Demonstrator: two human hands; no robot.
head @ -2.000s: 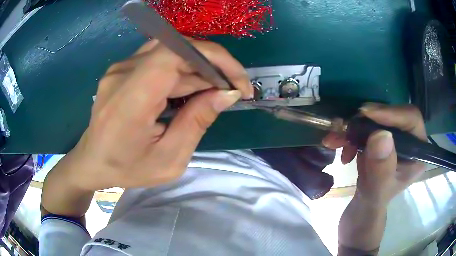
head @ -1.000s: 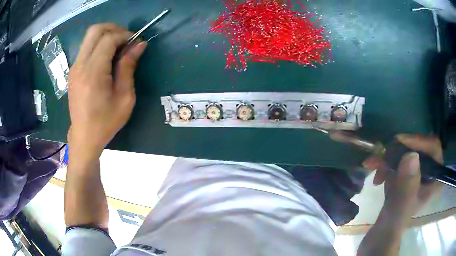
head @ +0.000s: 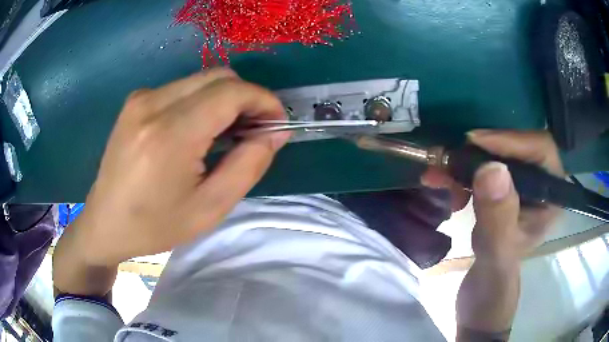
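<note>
A grey strip panel (head: 354,90) lies on the dark green bench top, its left part hidden behind my left hand. Round components show on it, one (head: 378,109) near its right end. My left hand (head: 193,153) is shut on tweezers (head: 314,124), which point right across the strip's front edge, tip by the rightmost component. Whether a wire is in the tip I cannot tell. My right hand (head: 511,180) holds the black handle of a soldering iron (head: 400,149). The iron's thin tip points left, at the strip's front edge, just below the tweezers.
A heap of short red wires (head: 267,20) lies behind the strip. A black stand with a tray of silvery bits (head: 573,73) is at the right. Small clear bags (head: 21,110) lie at the left edge. The bench's front edge runs close below my hands.
My left hand and tweezers were away at the left a second ago and are now back over the strip. The iron tip has moved left relative to the strip. The whole view has shifted.
</note>
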